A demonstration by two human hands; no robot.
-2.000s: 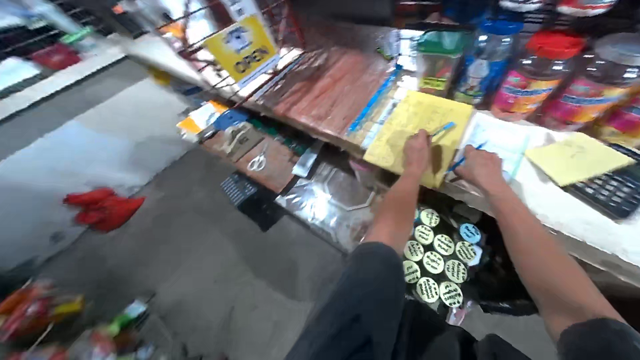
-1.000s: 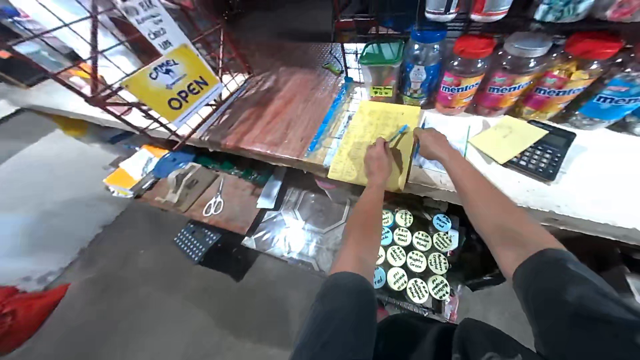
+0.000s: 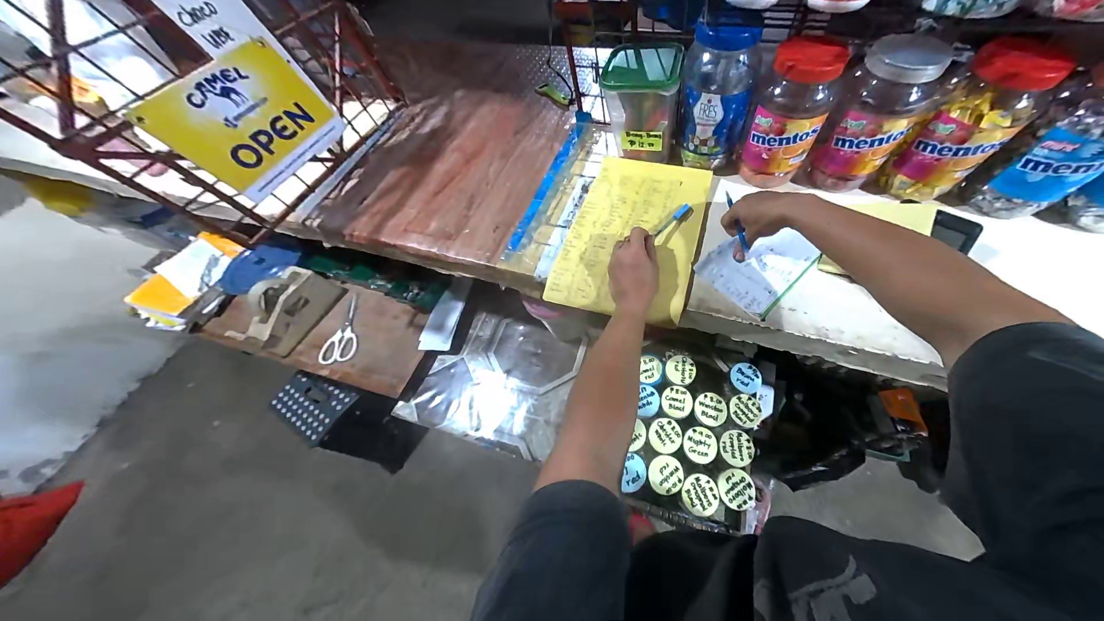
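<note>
My left hand [image 3: 634, 269] rests on a yellow sheet of lined paper [image 3: 625, 203] with handwriting, and a light-blue pen [image 3: 672, 220] sticks out from its fingers. To the right, my right hand [image 3: 759, 220] grips a blue pen [image 3: 736, 226] over a small white notepad [image 3: 752, 274] that bears writing. The notepad lies at a slant on the white counter, beside the yellow sheet. Right of it, partly behind my right forearm, are another yellow paper [image 3: 901, 217] and a dark calculator [image 3: 956, 231].
Plastic candy jars [image 3: 789, 112] line the counter's back. A red wire rack with a yellow sign [image 3: 237, 116] stands left. On a lower wooden shelf lie scissors [image 3: 341, 338] and a tape dispenser [image 3: 289, 310]. Below the counter sits a tray of round written labels [image 3: 699, 445].
My right hand has moved from the yellow sheet's right edge onto the white notepad, which now lies at a slant. My left hand stays on the yellow sheet.
</note>
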